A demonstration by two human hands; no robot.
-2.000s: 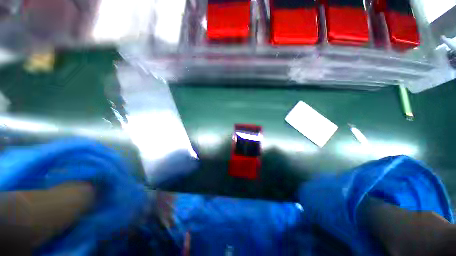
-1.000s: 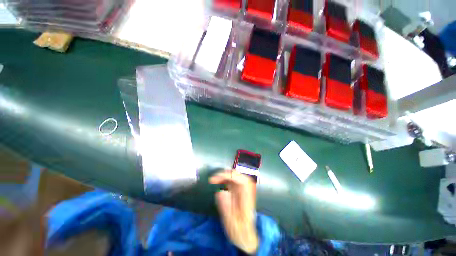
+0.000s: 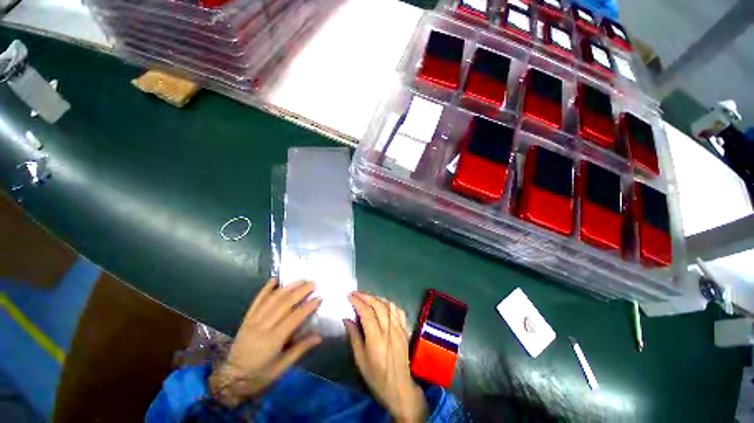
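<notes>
A long, shiny clear-silvery film strip point(image 3: 318, 215) lies on the green mat in front of me. My left hand point(image 3: 269, 335) rests on its near left end, palm down, thumb and fingers apart. My right hand point(image 3: 380, 343) has its fingertips at the strip's near right edge, fingers slightly apart. I see nothing gripped in either hand; what lies under the fingers is hidden. A red-and-black phone point(image 3: 438, 339) lies screen up just right of my right hand, with a bright glare band across its screen.
Stacked clear trays point(image 3: 513, 240) hold rows of red-and-black phones at the back right. More trays point(image 3: 190, 41) are stacked back left. A white card point(image 3: 526, 323), a pale pen-like tool point(image 3: 584, 363) and a greenish stick point(image 3: 638, 326) lie at right. A rubber band point(image 3: 236, 228) lies left.
My right hand has moved left from the phone to the film strip. My left hand has come into view onto the strip's near end. The view has shifted, showing more of the trays.
</notes>
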